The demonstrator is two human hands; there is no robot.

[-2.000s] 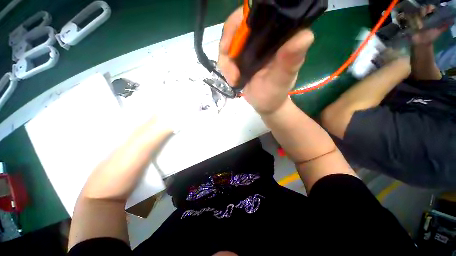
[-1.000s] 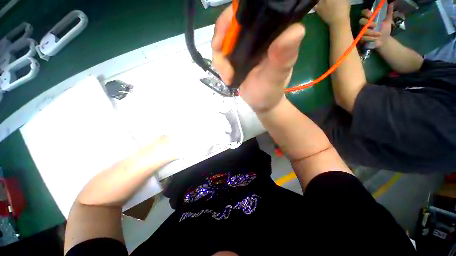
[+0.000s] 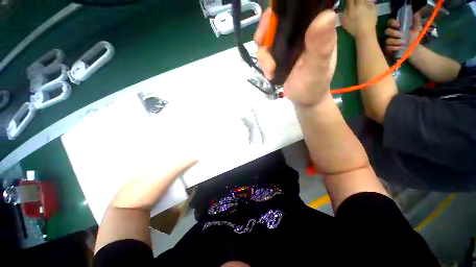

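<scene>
A black power screwdriver with an orange lever [image 3: 292, 36] is in my right hand [image 3: 308, 68], fingers wrapped round it, above the right part of the white work mat [image 3: 109, 151]. Its metal nose points down to the mat. A white plastic housing [image 3: 253, 128] shows faintly, washed out, below the nose. My left forearm reaches over the mat's front; my left hand [image 3: 180, 161] is overexposed and blends into the white, so its fingers and grip cannot be made out.
Loop-shaped housings [image 3: 91, 62] lie on the green conveyor, with another [image 3: 236, 20] at the top. A dark part [image 3: 155, 104] lies on the mat's back edge. An orange hose [image 3: 376, 81] curves right, near another person's arms [image 3: 373, 73]. A red bin [image 3: 39, 198] stands left.
The view has shifted, so most things appear further right. More housings show at the top. The neighbour's arms have moved over their station since the oldest frame. My right hand still holds the screwdriver.
</scene>
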